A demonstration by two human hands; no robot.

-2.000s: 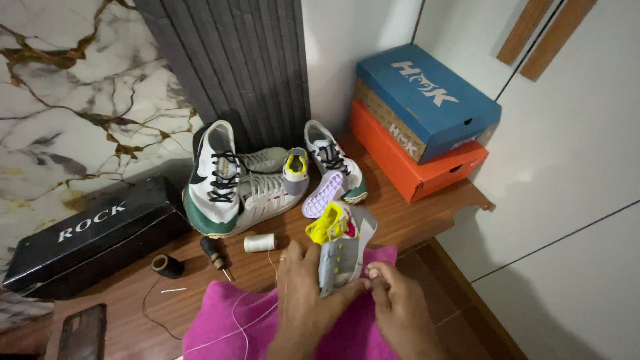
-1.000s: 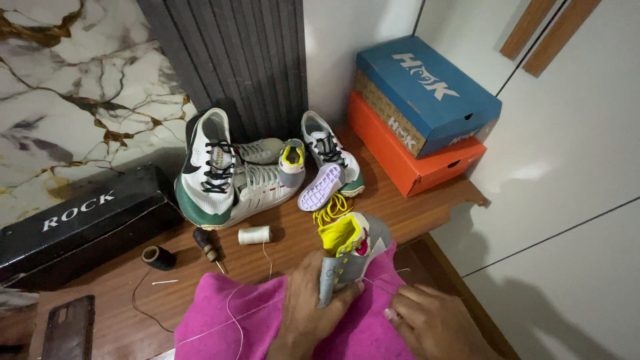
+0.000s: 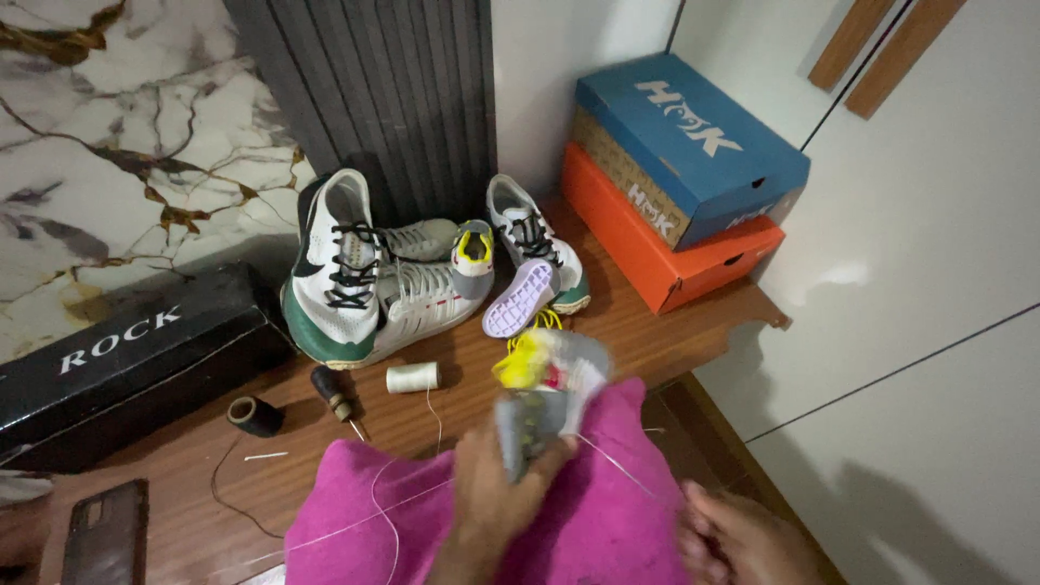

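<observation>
My left hand [image 3: 508,487] grips a small grey, white and yellow shoe [image 3: 552,390], blurred by motion, above a pink cloth [image 3: 609,504]. My right hand [image 3: 723,536] is at the lower right, its fingers closed at the end of a taut white thread [image 3: 617,463] that runs from the shoe; whether a needle is held there cannot be seen. A spool of white thread [image 3: 413,378] lies on the wooden surface, its thread trailing toward the cloth. Left of it are an awl [image 3: 335,394] with a dark handle and a spool of dark thread [image 3: 255,416].
Several shoes, including a white and green sneaker [image 3: 337,276], stand behind, beside a lilac shoe sole [image 3: 518,299]. A blue shoebox [image 3: 691,130] rests on an orange shoebox [image 3: 674,260]. A black box [image 3: 130,357] and a dark phone case [image 3: 106,532] are at left.
My right hand has moved away from the shoe, down and to the right, and the white thread is now stretched between them. My left hand still holds the shoe.
</observation>
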